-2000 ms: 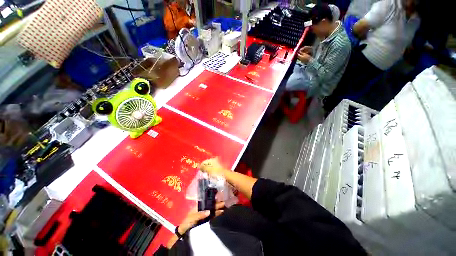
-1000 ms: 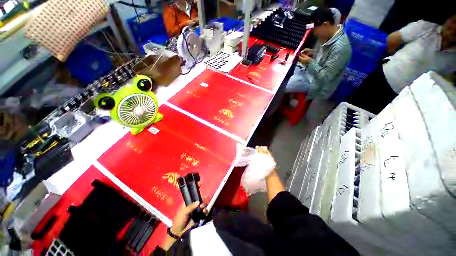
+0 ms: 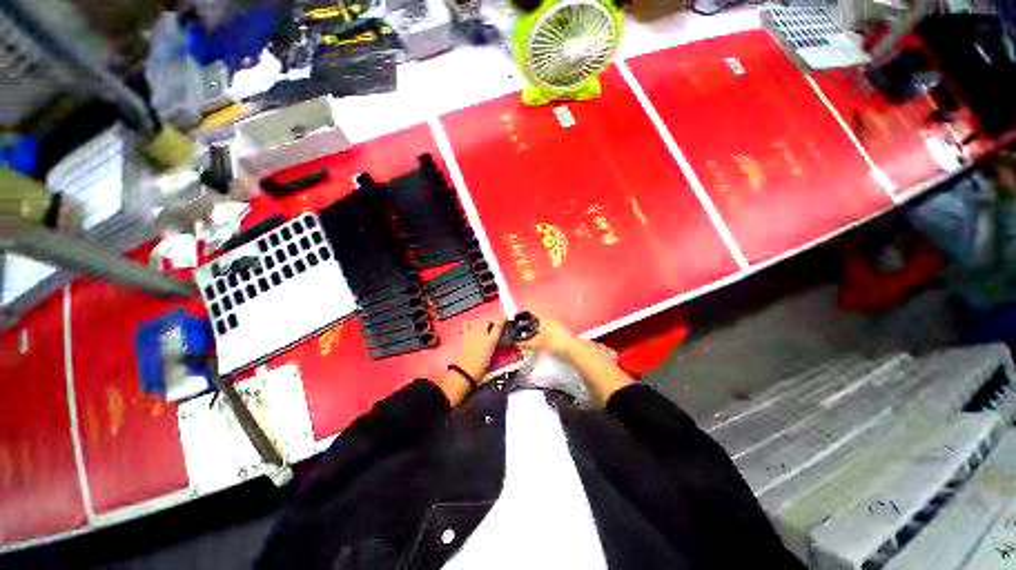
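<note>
My left hand [image 3: 480, 344] and my right hand [image 3: 545, 337] are close together at the bench's front edge. Black handheld units [image 3: 520, 327] are between them, seen nearly end-on, so their number is unclear. My left hand grips them, and the fingers of my right hand close on their right side. A crinkled clear plastic bag [image 3: 559, 375] lies below my right hand against my front; whether I hold it is unclear. Rows of black handheld units [image 3: 384, 258] lie on the red sheet to the left, two shorter groups nearest me.
A perforated white plate [image 3: 279, 305] is left of the rows, with a blue block [image 3: 175, 347] on white paper beyond. The green fan [image 3: 570, 50] stands at the back. White foam trays [image 3: 891, 445] are stacked at right, with a red stool [image 3: 652, 343] under the bench edge.
The view has swung left and down. My right hand, out to the right with the bag a second ago, is back at the units in my left hand. The units no longer stick up over the bench.
</note>
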